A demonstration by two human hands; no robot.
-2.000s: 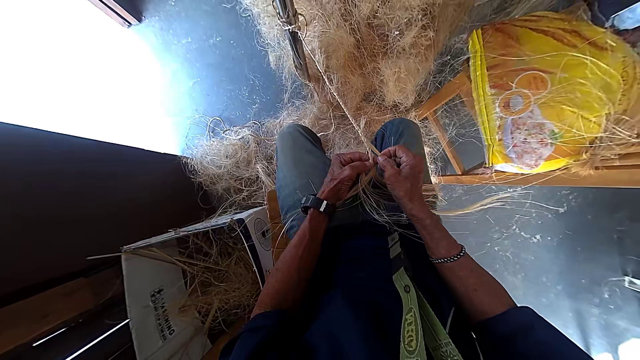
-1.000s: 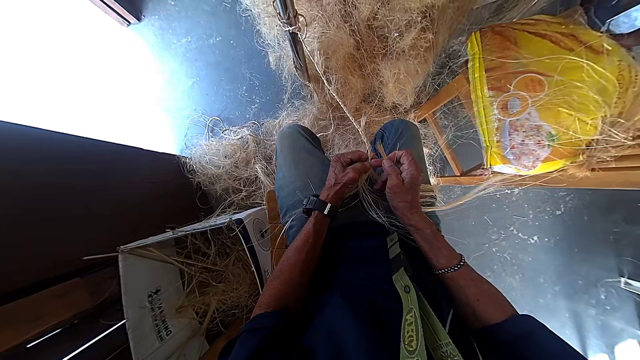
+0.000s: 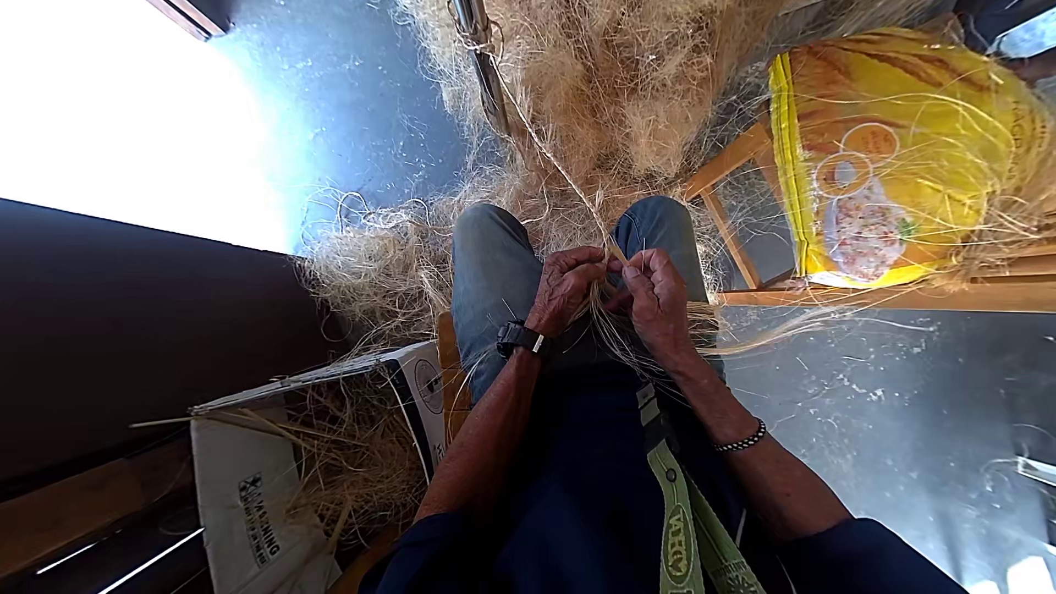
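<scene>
A thin braided cord of pale plant fibre (image 3: pixel 554 159) runs from a metal pole (image 3: pixel 487 78), where it is tied, down to my hands above my lap. My left hand (image 3: pixel 568 287), with a black watch at the wrist, pinches the fibres at the cord's lower end. Close beside it, my right hand (image 3: pixel 657 299) grips the same fibre strands between thumb and fingers. Loose strands hang below both hands, and a longer bundle (image 3: pixel 784 332) trails off to the right. The fingertips partly hide the working end.
Heaps of loose fibre (image 3: pixel 619 91) lie on the floor ahead. A yellow printed sack (image 3: pixel 916 165) lies on a wooden frame (image 3: pixel 949 299) at right. At lower left, a white cardboard box (image 3: pixel 247 487) holds coarser brown fibre (image 3: pixel 363 454). A green lanyard (image 3: pixel 676 511) hangs in front of me.
My hands make small finger movements at the cord's end and stay in nearly the same place. The cord remains tied to the pole.
</scene>
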